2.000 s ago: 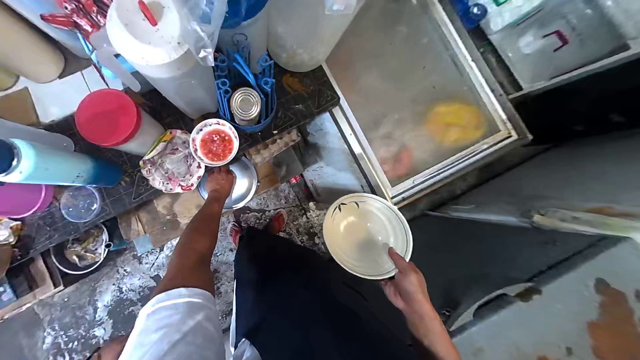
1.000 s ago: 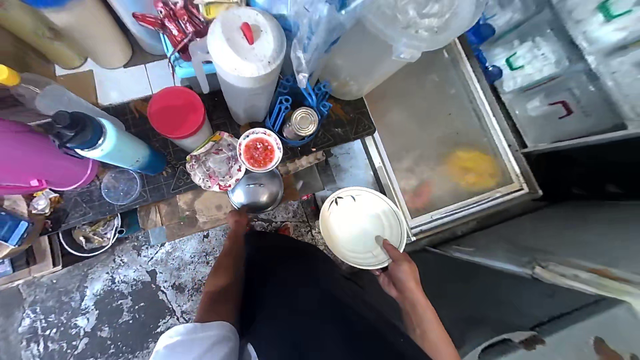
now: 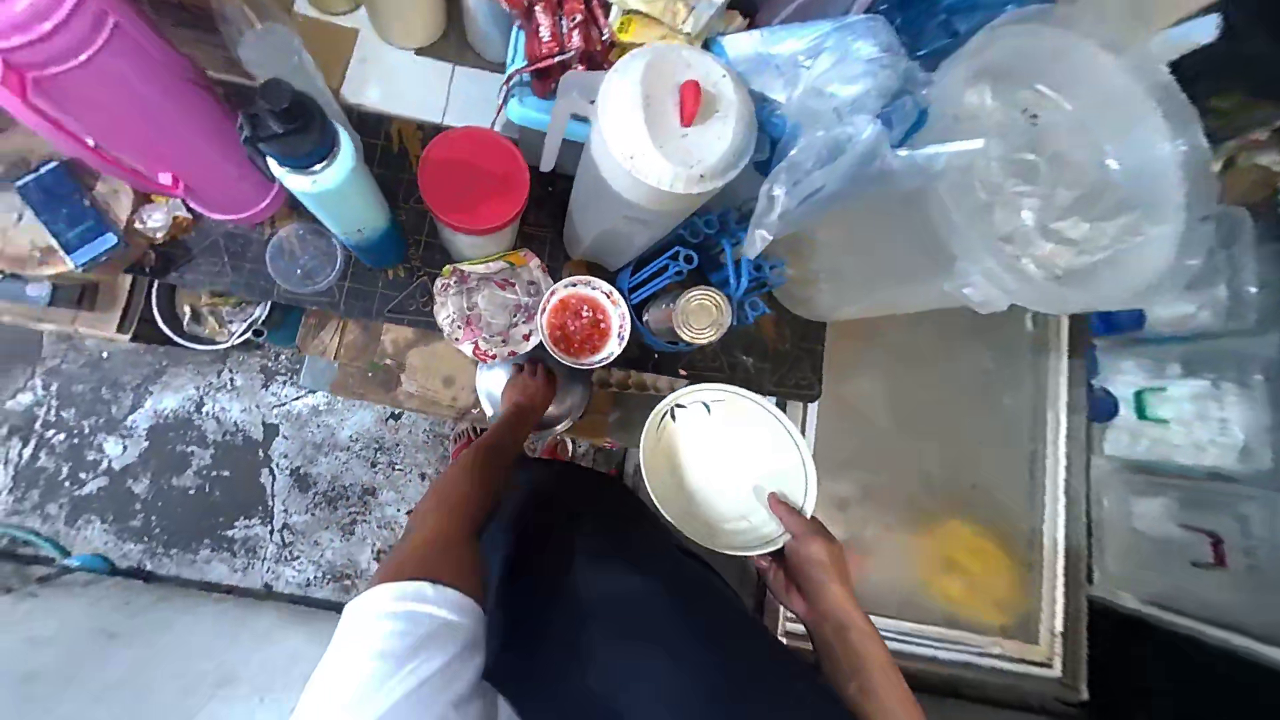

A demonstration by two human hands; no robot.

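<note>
My right hand grips the rim of a large white bowl with a dark leaf pattern, its thumb inside the rim. My left hand is at a round silver metal lid or bowl just below the counter's edge; its fingertips are partly hidden, so its hold on the metal is unclear. Above it, at the counter's edge, is a small patterned bowl of chopped red food. A flowered dish covered with clear plastic touches that bowl's left side.
On the dark counter stand a red-lidded container, a white pitcher, a blue basket with a tin can, a blue bottle and a pink jug. A framed cloudy panel lies right, beside ice-filled clear bags or containers.
The view has shifted and turned. My right hand still holds the white bowl, and my left hand remains at the metal piece below the red food.
</note>
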